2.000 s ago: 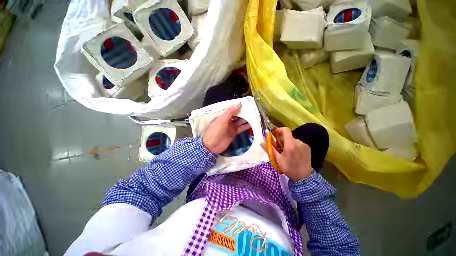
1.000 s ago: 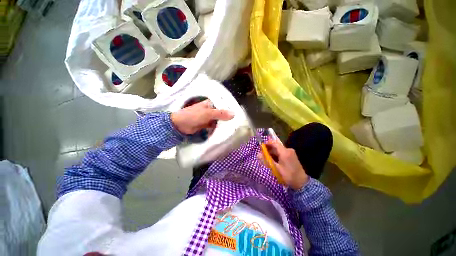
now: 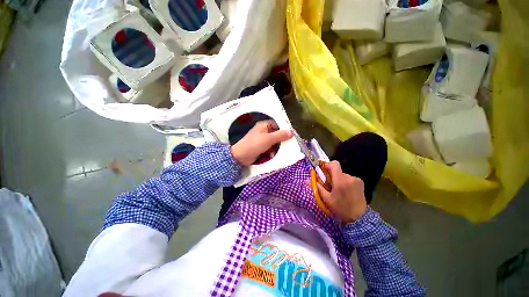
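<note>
A cream sewn fabric block with a round dark blue and red emblem is held over the lap, emblem face up. My left hand grips it, with fingers over the emblem and thumb near its right edge. My right hand holds scissors with orange handles. The slim blades point up and left at the block's right edge, close to my left thumb. Whether the blades touch the block or a thread is too small to tell.
An open white sack at upper left holds several emblem blocks. An open yellow sack at right holds several more. Another block lies on the grey floor below the white sack. A pale sack stands at lower left.
The block was blurred and tilted one second ago; now its emblem face is flat towards me and its edge is at the scissors. The scissors' handles have opened wider.
</note>
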